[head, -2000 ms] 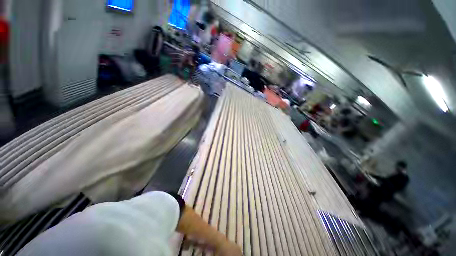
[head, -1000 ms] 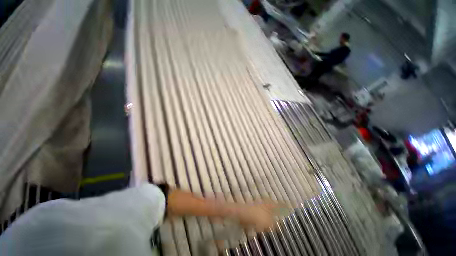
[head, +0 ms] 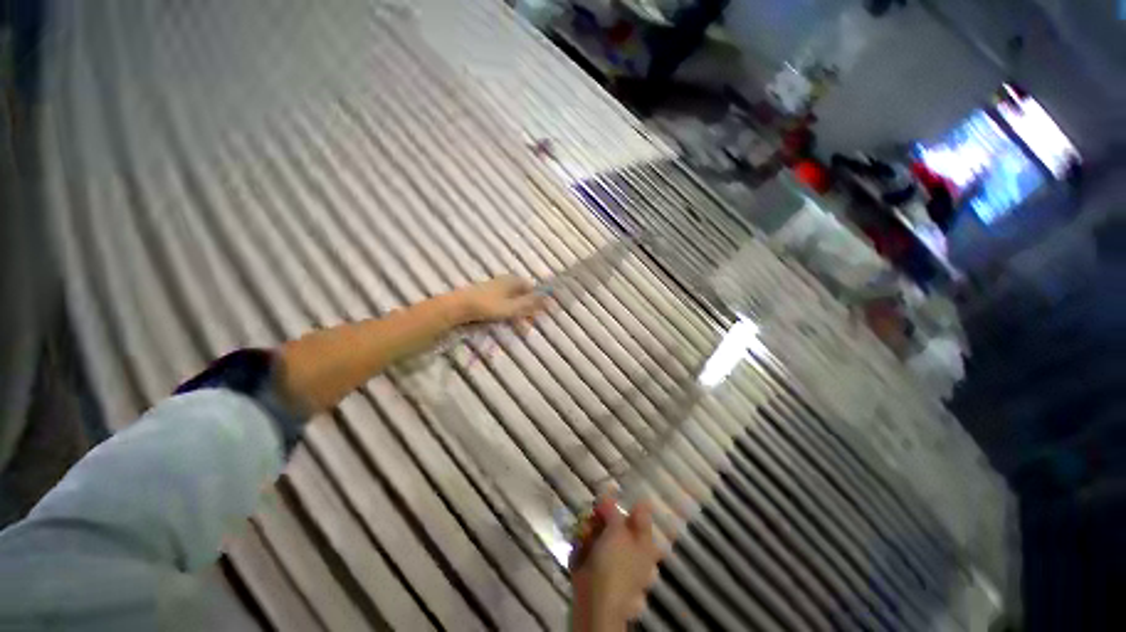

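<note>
Pale strips (head: pixel 185 185) lie side by side with dark gaps. A silver rectangular frame (head: pixel 729 352) lies flat on or just above them; its middle is open and its edges are blurred. My left hand (head: pixel 500 300) is at the frame's left side, fingers on its edge. My right hand (head: pixel 614 562) grips the opposite side near the bottom corner, fingers bent round it. Shiny metal tubes (head: pixel 790 494) show beyond the strip ends, right of my right hand.
More bare tubes (head: pixel 630 198) lie beyond the frame, beside a pale covered part (head: pixel 543 105). A pale surface (head: pixel 852 395) runs along the far side. A cluttered work area with red and white things (head: pixel 809 173) and a bright window (head: pixel 982 161) are behind, blurred.
The view has swung closer over the strips and tubes. My right hand has come into view, and both hands are now at the frame. My left hand was a blur over the strip ends before.
</note>
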